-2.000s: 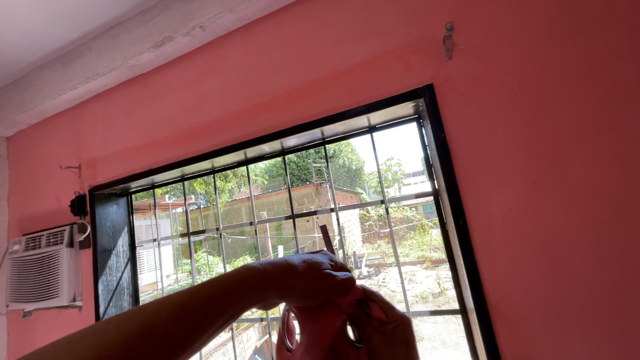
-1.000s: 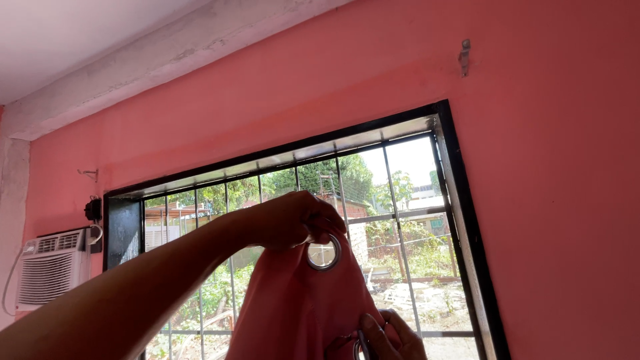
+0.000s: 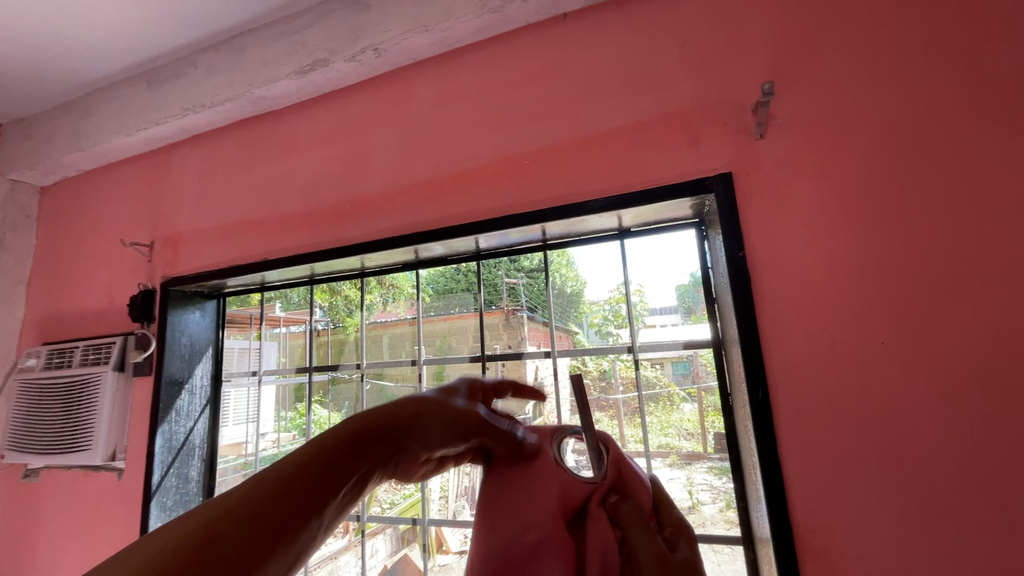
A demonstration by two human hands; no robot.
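Note:
A pink curtain [image 3: 532,512] with metal grommets is bunched up at the lower middle. A dark rod [image 3: 586,416] sticks up through its top grommet [image 3: 573,453]. My left hand [image 3: 460,424] reaches in from the lower left; its thumb touches the curtain's top edge beside the grommet, and its fingers are spread above. My right hand [image 3: 652,524] grips the curtain folds at the right, near the rod. The lower part of the rod is hidden by the cloth.
Behind my hands is a window with a black frame [image 3: 740,320] and metal bars. Wall brackets are fixed at the upper right [image 3: 762,110] and upper left [image 3: 144,248]. An air conditioner [image 3: 64,404] is mounted in the pink wall at the left.
A second ago my left hand was closed on the curtain's top beside a grommet; its fingers have since spread. The rod now shows through a grommet, and my right hand is higher.

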